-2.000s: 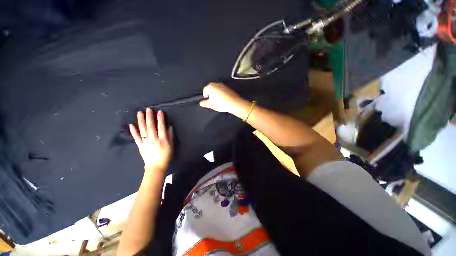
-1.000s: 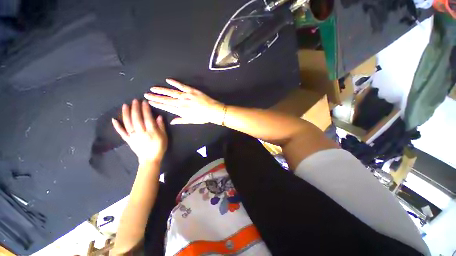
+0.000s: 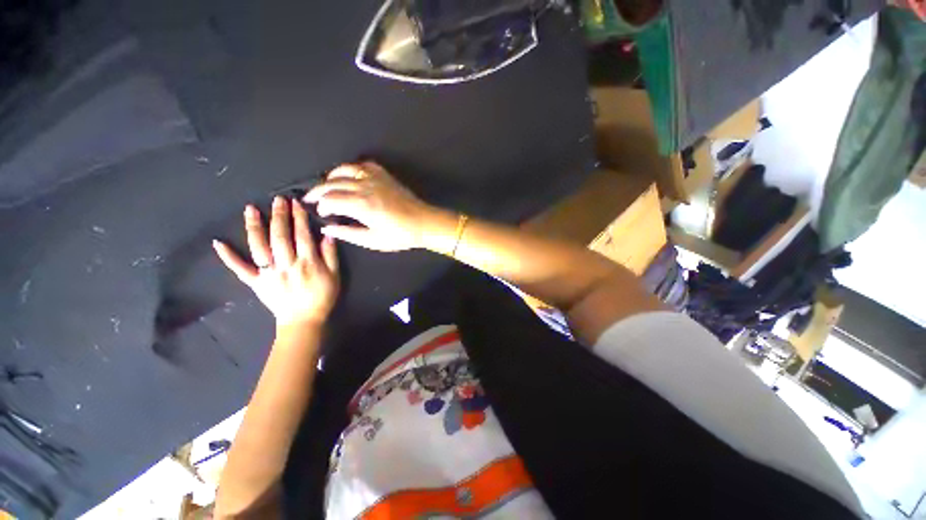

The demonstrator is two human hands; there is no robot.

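A dark garment piece [image 3: 203, 274] lies on the black table cover [image 3: 437, 142] and barely stands out from it. A thin fold line shows at its far edge, beside my fingertips. My left hand [image 3: 284, 269] lies flat on the piece with fingers spread. My right hand [image 3: 371, 208] is close to its right, fingers bent and fingertips down at the fold. Whether they pinch the cloth is hidden. The steam iron [image 3: 447, 46] rests at the far side of the table, cut by the top edge, with no hand on it.
A flat dark piece [image 3: 102, 122] lies at the far left. Narrow dark strips [image 3: 36, 447] lie at the near left edge. Thread clippings dot the cover. Right of the table are a green stand edge [image 3: 658, 86], a cardboard box [image 3: 609, 229] and heaped dark cloth [image 3: 756, 208].
My right hand has moved left from the fold's right end to beside my left hand; it lay flat a second ago and its fingers are now bent. The iron appears farther up in view.
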